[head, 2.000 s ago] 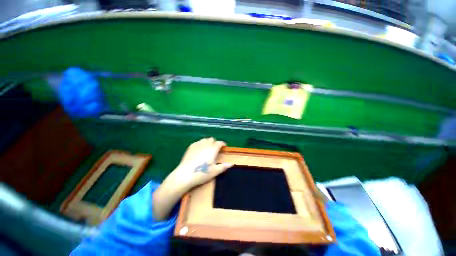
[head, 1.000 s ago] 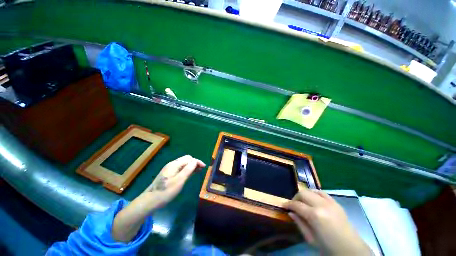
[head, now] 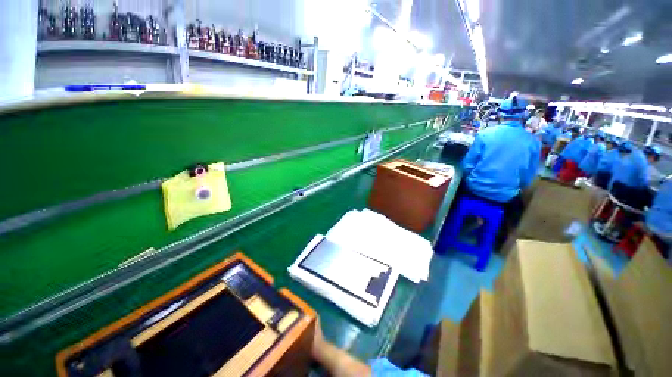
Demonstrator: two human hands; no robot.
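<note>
The wooden cabinet (head: 296, 352) is at the bottom left, cut off by the picture's lower edge. Its orange rim surrounds a black inner frame (head: 243, 278) with pale wood strips and a dark central opening. My right hand (head: 335, 358) is at the cabinet's right side, small and partly hidden, with a blue sleeve behind it. Its fingers do not show clearly. My left hand is out of the picture. A white-bordered panel (head: 345, 266) with a grey centre lies right of the cabinet, beside white protective sheets (head: 409, 249).
Another wooden cabinet (head: 405, 200) stands farther along the bench. A green partition (head: 295, 132) with rails holds a yellow pouch (head: 197, 197). Cardboard cartons (head: 564, 302) stand at the lower right. A person in blue (head: 502, 160) sits on a blue stool (head: 473, 224); several others are beyond.
The view has swung right, along the line. The cabinet now shows at lower left, and the loose wooden frame and my left hand have left the picture. My right hand is now at the cabinet's side.
</note>
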